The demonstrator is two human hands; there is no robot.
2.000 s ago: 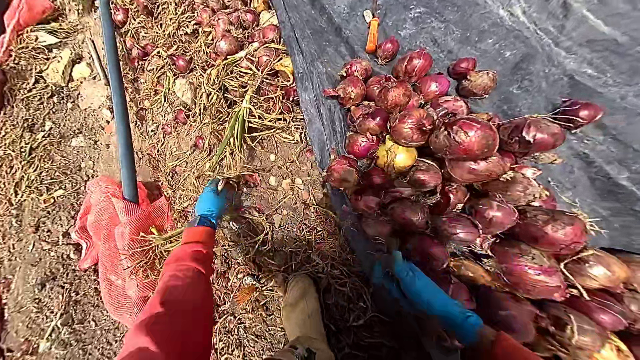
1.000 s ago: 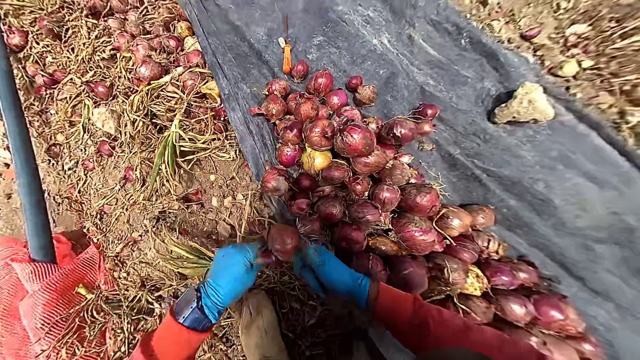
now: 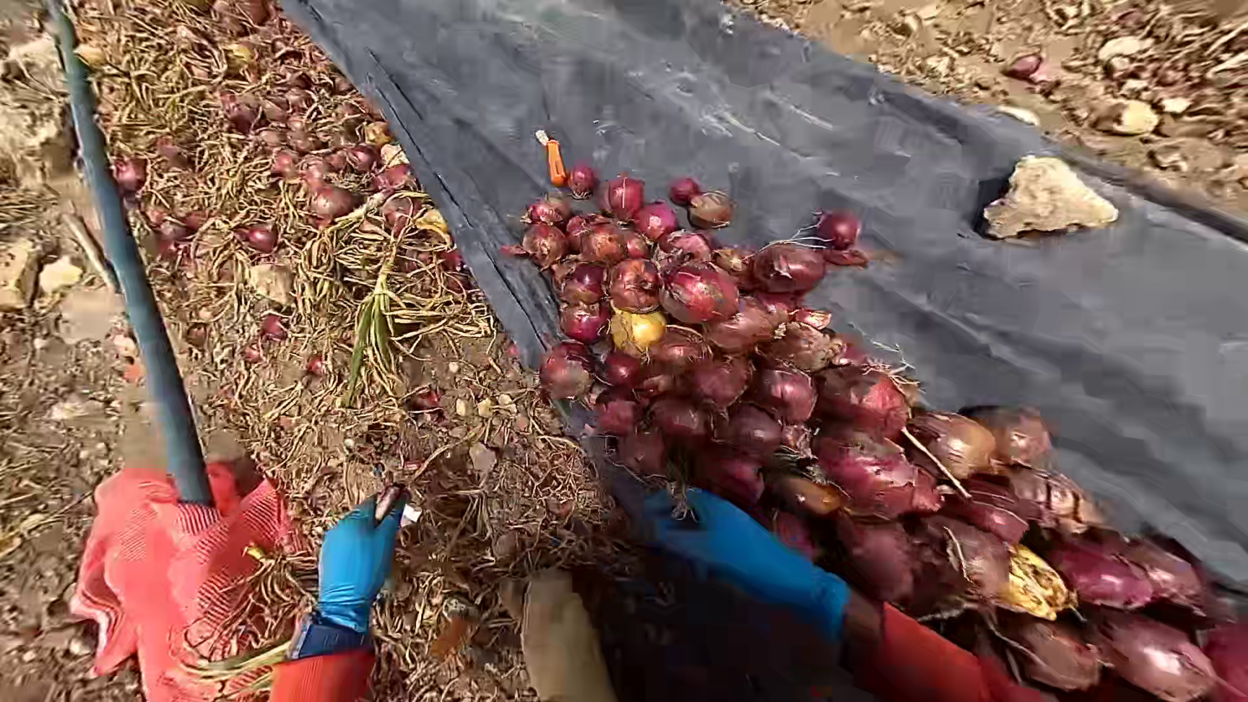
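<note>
My left hand [image 3: 359, 561], in a blue glove, is closed around a small dark object [image 3: 390, 501] whose tip shows above the fingers; its kind is not clear. It is over soil and dry onion leaves. My right hand [image 3: 726, 546], also blue-gloved, reaches to the near left edge of a heap of red onions [image 3: 780, 390] on a dark plastic sheet [image 3: 624, 78]. Its fingers are blurred and shaded, so a hold on an onion cannot be told. A yellow onion [image 3: 637, 331] lies among the red ones. An orange-handled tool [image 3: 556, 162] rests beyond the heap.
A dark hose or pipe [image 3: 146, 283] runs down the left side to a red mesh sack [image 3: 175, 575]. More onions [image 3: 331, 202] lie among dry leaves at upper left. A pale rock [image 3: 1048, 198] sits on the sheet at right. A boot or trouser leg [image 3: 561, 634] is at the bottom.
One second ago both hands were together at an onion. Now they are apart: my left hand is farther left over the soil, and my right is at the heap's edge. The onion between them is gone from there.
</note>
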